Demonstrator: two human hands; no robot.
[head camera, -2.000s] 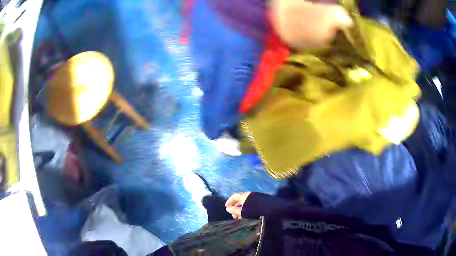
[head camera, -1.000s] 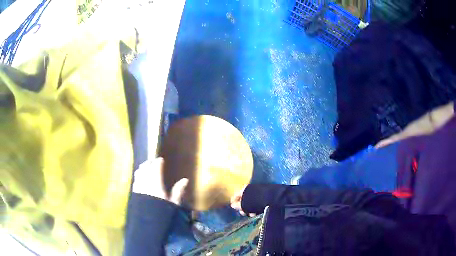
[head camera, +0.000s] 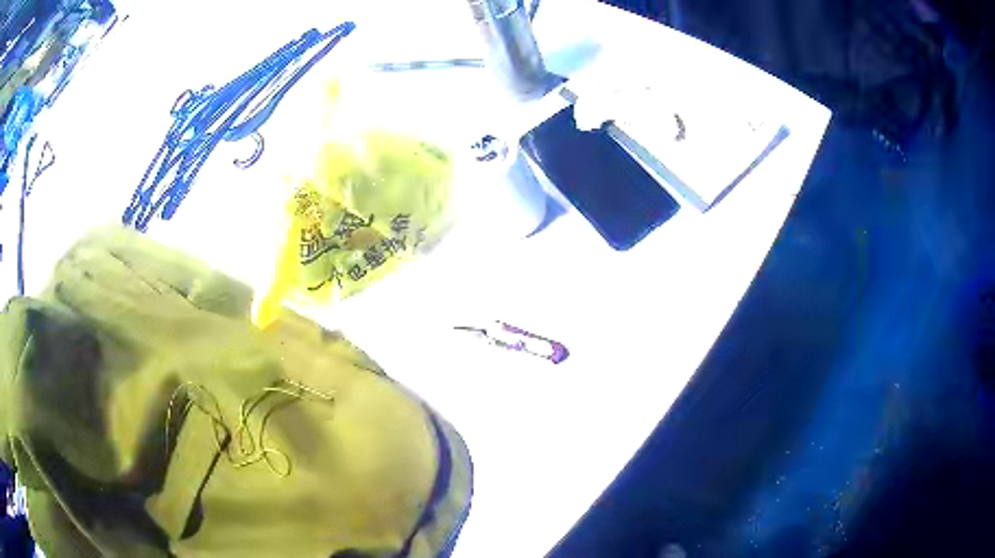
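Observation:
An olive-mustard coat (head camera: 316, 469) lies in folds over the lower left of the white table (head camera: 567, 436). A tangled yellow-olive sewing thread (head camera: 256, 436) lies loose on the coat. Beside a dark-edged slit in the cloth, a flap-like piece shows. Small thread snips (head camera: 524, 342) with purplish handles lie on the table right of the coat, blades pointing left. No needle can be made out. Neither my left hand nor my right hand is in the picture.
A yellow plastic bag (head camera: 371, 207) with dark characters touches the coat's far edge. Blue hangers (head camera: 229, 114) lie at the far left. A smartphone (head camera: 600, 180), a pale flat box (head camera: 709, 147) and a silvery cylinder (head camera: 511, 49) are at the far side. Blue floor (head camera: 851, 381) shows at right.
The view has swung from the floor and round wooden stool to the table. Both hands, the stool and the other person have left the picture. The bag, phone and snips have come into view.

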